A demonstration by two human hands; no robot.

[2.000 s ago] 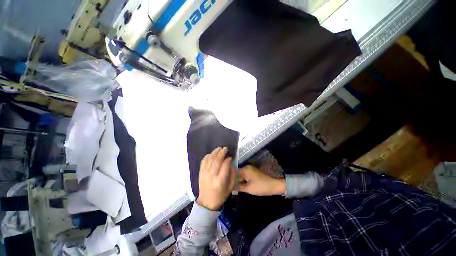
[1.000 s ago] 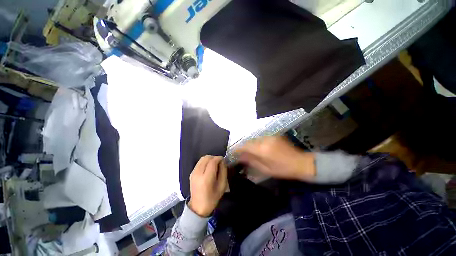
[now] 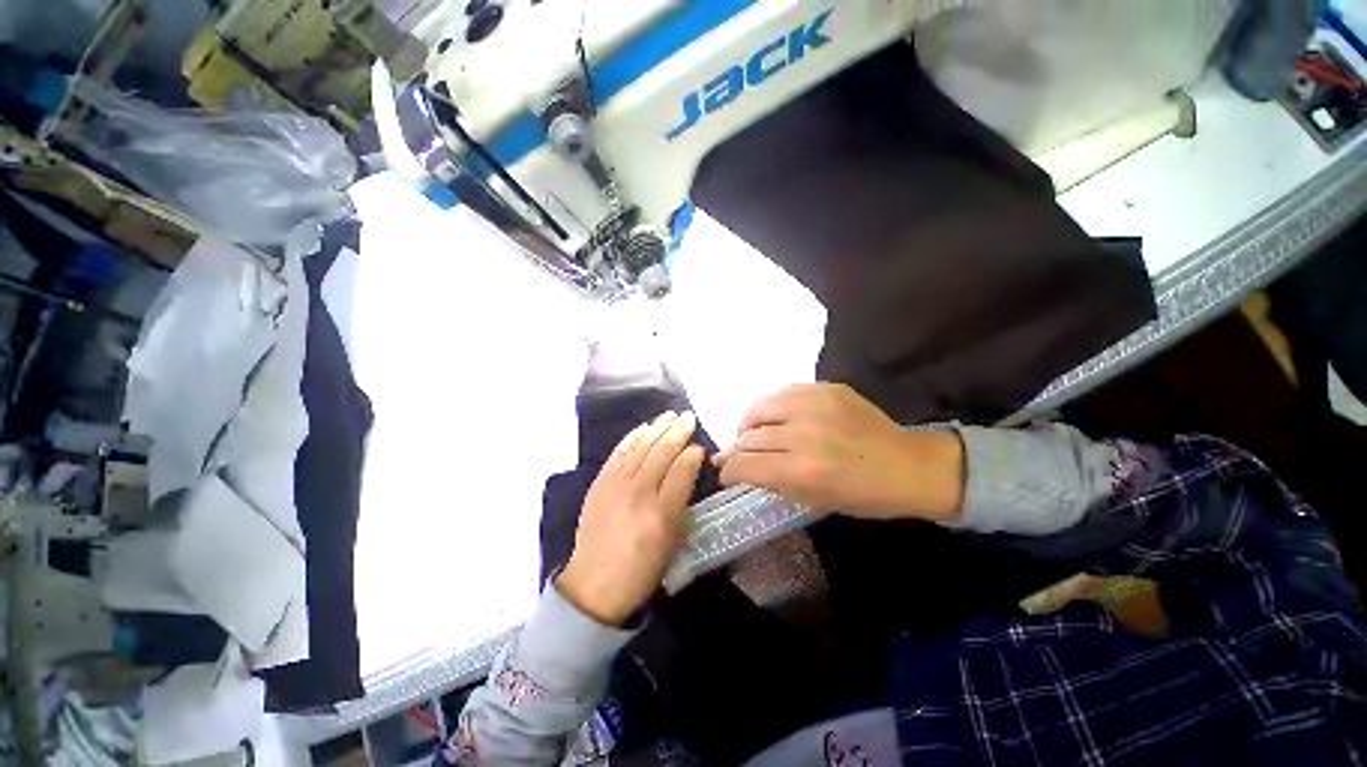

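A dark fabric piece point(image 3: 561, 510) runs from under the needle area of the sewing machine point(image 3: 600, 90) to the table's front edge. My left hand point(image 3: 633, 517) lies on it, fingers pointing towards the needle. My right hand point(image 3: 837, 453) is bent over the piece's right edge, its fingertips pinching the edge close to my left fingertips. The presser foot point(image 3: 648, 285) is partly lost in lamp glare. The far end of the piece is washed out by the light.
Wider dark panels point(image 3: 930, 240) lie under the machine arm, right of the needle. A dark strip point(image 3: 330, 480) and loose white pieces point(image 3: 225, 450) lie at the left. A ruled tape point(image 3: 750, 528) runs along the table's front edge. Clear plastic point(image 3: 240, 158) is behind.
My right hand has moved in from the table's front edge onto the fabric beside my left hand. Both hands and the fabric are nearer the needle. The camera view has shifted.
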